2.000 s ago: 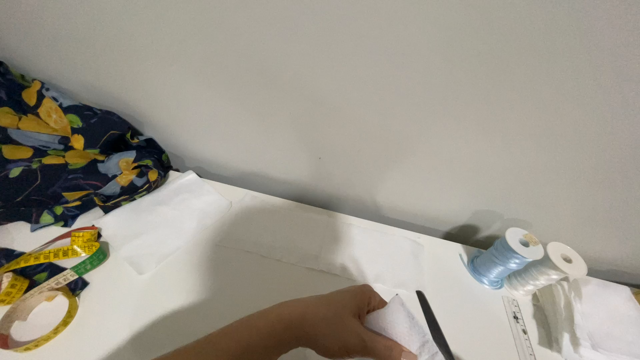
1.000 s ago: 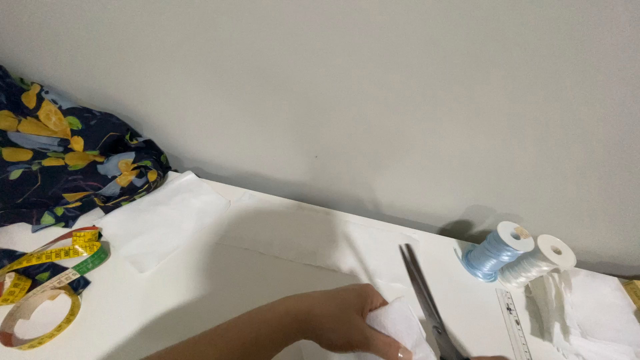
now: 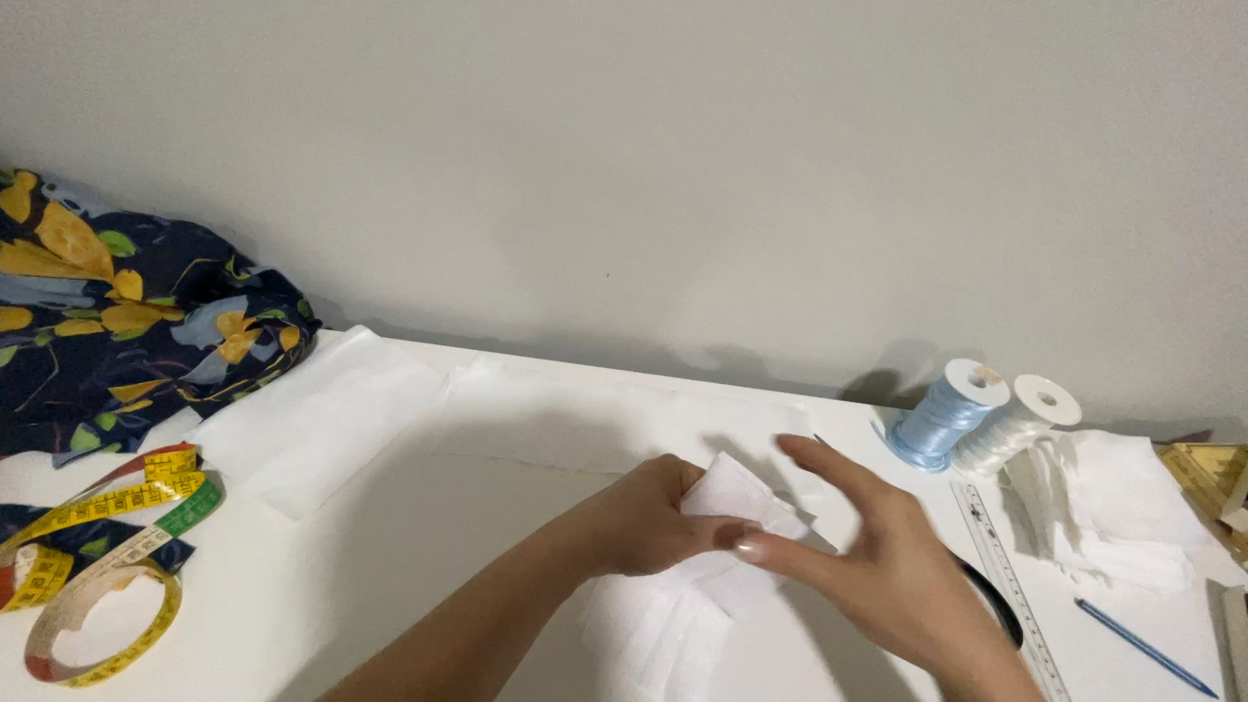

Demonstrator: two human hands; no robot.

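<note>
My left hand [image 3: 648, 522] grips a small folded piece of white fabric [image 3: 726, 492] between thumb and fingers. My right hand [image 3: 868, 546] is spread, its thumb tip at the fabric beside my left thumb and its index finger raised clear of it. Below both hands lie more layered white fabric pieces [image 3: 663, 634]. Scissors rest on the table behind my right hand; a black handle [image 3: 993, 604] shows to its right, while most of the blades is hidden.
At left are navy floral fabric [image 3: 146, 322], a tape measure [image 3: 107, 624] and white cloth [image 3: 331, 419]. At right stand blue [image 3: 936, 419] and white [image 3: 1009, 424] ribbon spools, beside a clear ruler [image 3: 1009, 595], stacked white fabric [image 3: 1121, 507] and a blue pencil [image 3: 1146, 646].
My right hand has come into fuller view and moved to the white fabric. The scissors, upright beside the fabric a second ago, now lie mostly behind it. The view has tilted down.
</note>
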